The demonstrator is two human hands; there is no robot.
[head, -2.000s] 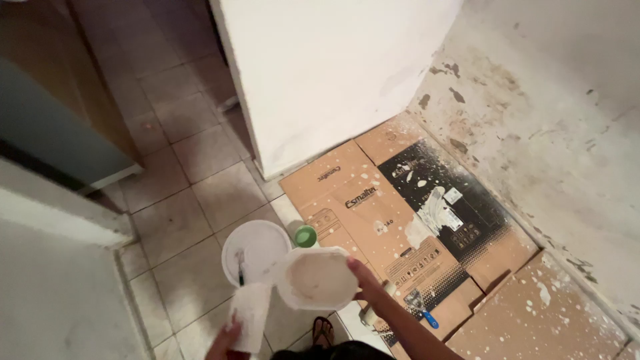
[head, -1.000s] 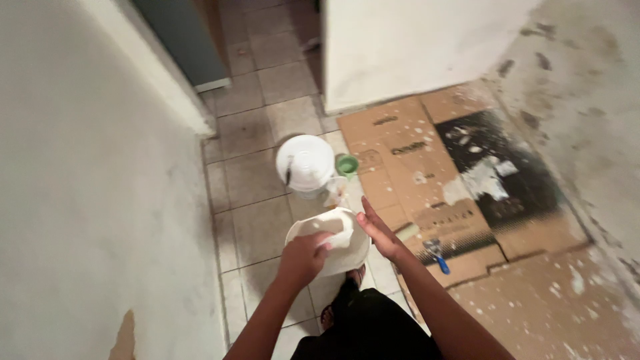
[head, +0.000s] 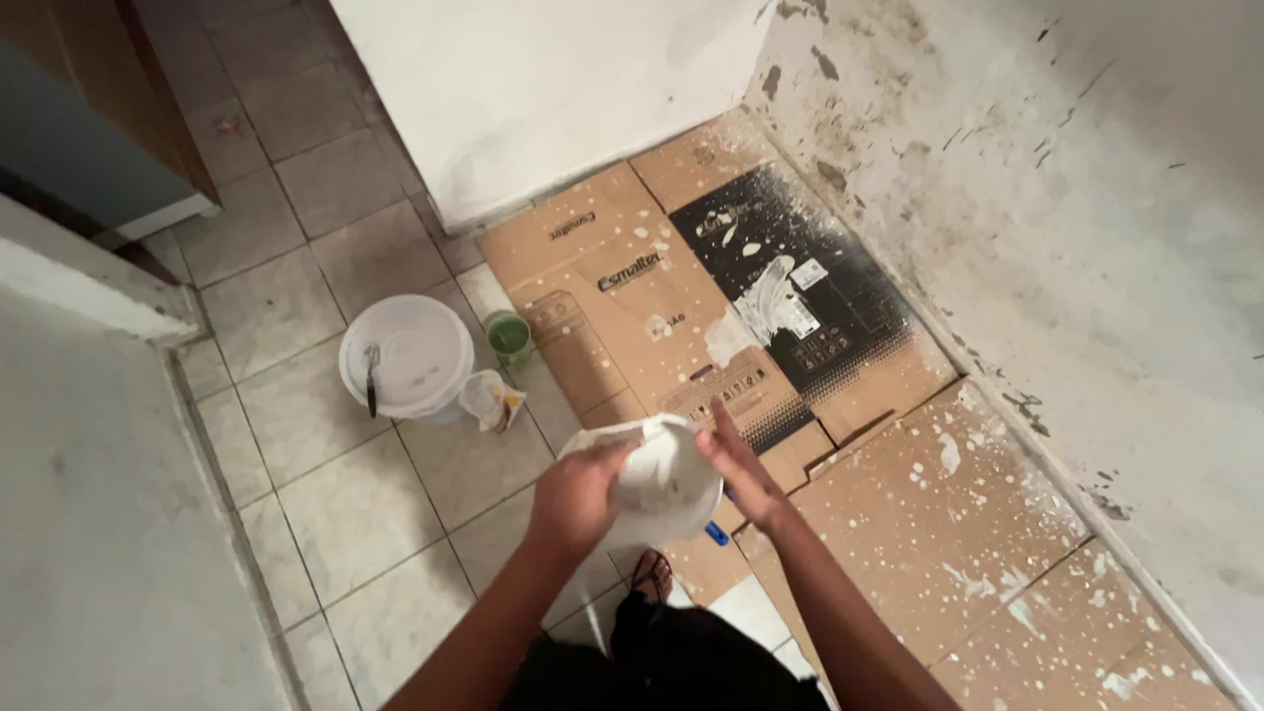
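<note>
A white plastic container (head: 671,484) is held between my two hands above the floor, its open top facing me. My left hand (head: 583,494) grips its left rim, with the fingers reaching inside. Against the right side of the rim rests my right hand (head: 739,464), its fingers partly spread. Beyond them on the tiles stands a lidded white bucket (head: 410,351) with a small dark-handled tool (head: 371,385) lying on the lid. A green cup (head: 509,338) and a crumpled clear plastic bag (head: 492,400) are beside the bucket.
Paint-spattered flattened cardboard (head: 632,286) covers the floor at the right, along a patchy wall (head: 987,178). A blue tool handle (head: 716,533) shows just beyond the container. A white wall corner (head: 474,197) stands ahead; another wall (head: 89,474) is at the left.
Two seconds ago a separate white piece was in my left hand; now that hand is on the container's rim. The container has been tilted toward me. The view has shifted.
</note>
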